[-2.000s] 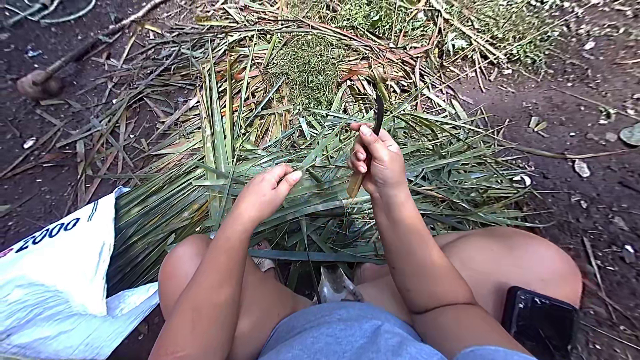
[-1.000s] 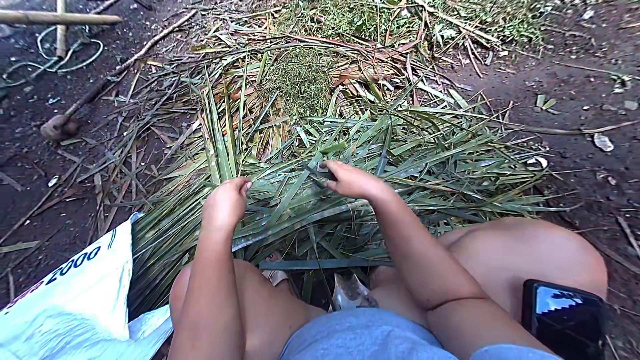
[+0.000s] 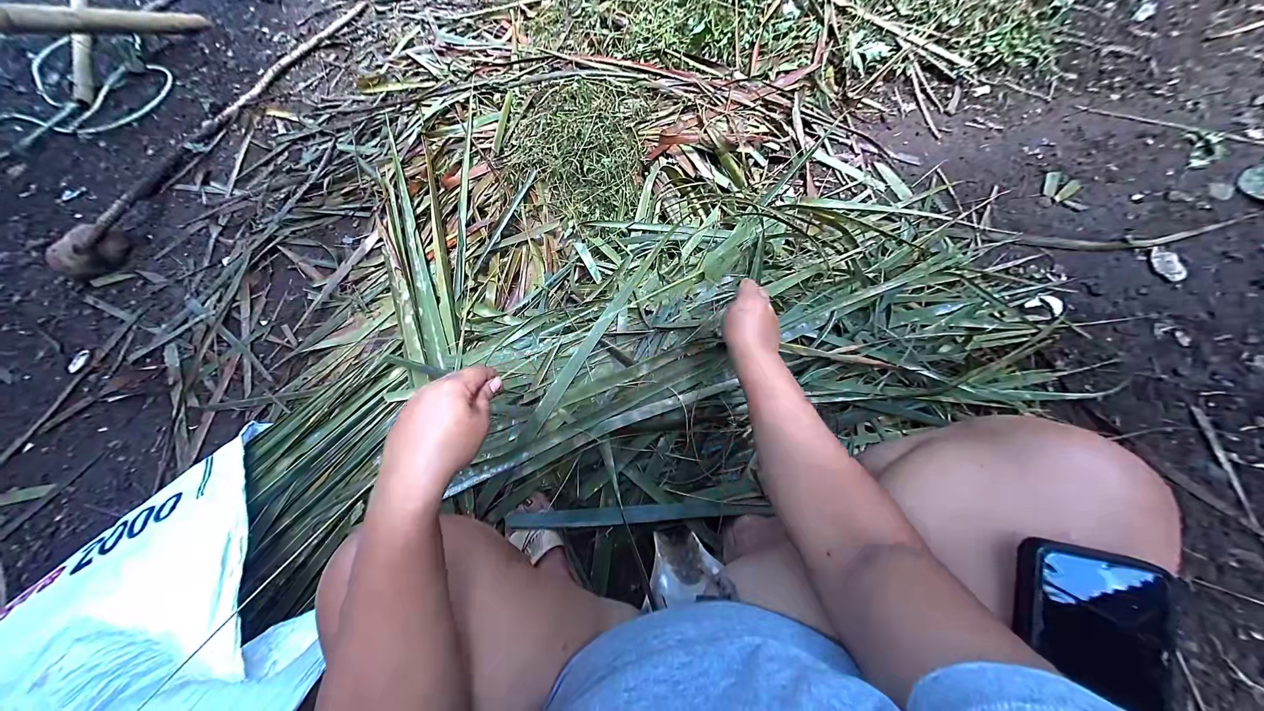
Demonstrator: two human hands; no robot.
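Note:
A pile of long green leaf blades (image 3: 612,395) lies over the ground before my knees. My left hand (image 3: 444,415), at the pile's left part, has its thumb and fingers pinched together; whether a thin strip is between them is unclear. Further out and to the right, my right hand (image 3: 750,316) is closed above the blades, its fingers mostly hidden behind the back of the hand. Several broad blades (image 3: 425,267) stand up just beyond my left hand. One cut strip (image 3: 632,514) lies crosswise near my feet.
A white printed sack (image 3: 148,592) lies at lower left. A black phone (image 3: 1101,622) rests by my right thigh. A stick with a knobbed end (image 3: 89,250) and a looped rope (image 3: 138,114) lie at upper left. Fine green cuttings (image 3: 583,148) sit beyond the pile on dark soil.
Two seconds ago my right hand held up a dark curved thing; the hand is now lower, over the blades, and that thing does not show. The hands were nearer each other then.

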